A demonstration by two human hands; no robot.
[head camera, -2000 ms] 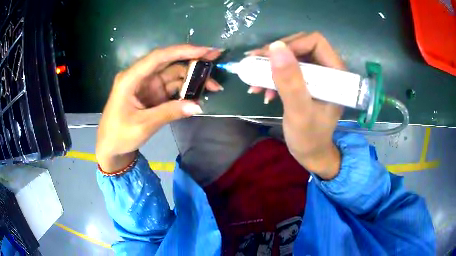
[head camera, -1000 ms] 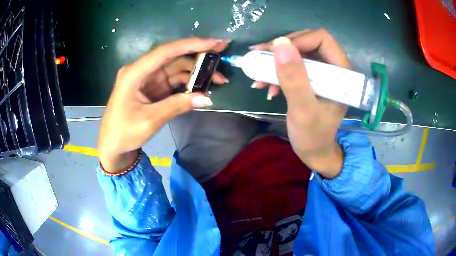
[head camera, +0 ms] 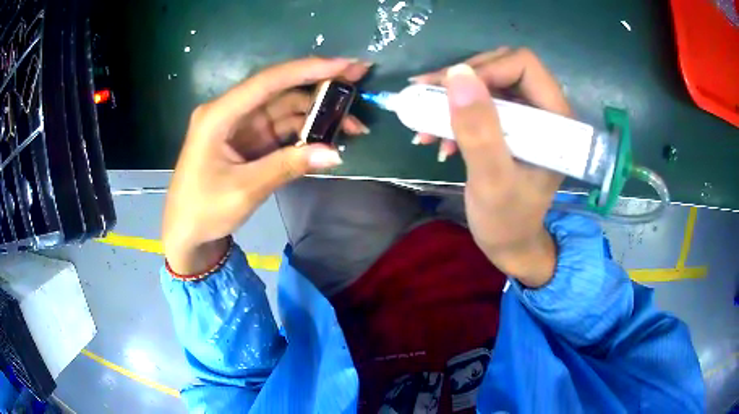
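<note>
My left hand holds a small black housing with a pale rim, tilted, between thumb and fingertips above the bench edge. My right hand holds a white dispensing syringe like a pen, pointing left. Its blue-hubbed needle is at the housing's upper right edge; whether the tip touches it cannot be told. A green adapter is at the syringe's rear, with a clear air hose curving from it. The inside of the housing is mostly dark.
Black blister trays are stacked at left. A red tray is at upper right. Whitish residue lies on the green bench. A small red light glows beside the trays. A white box is at lower left.
The housing and my left hand have shifted slightly up and right since the first frame. The syringe has moved slightly right. Both hands keep their hold.
</note>
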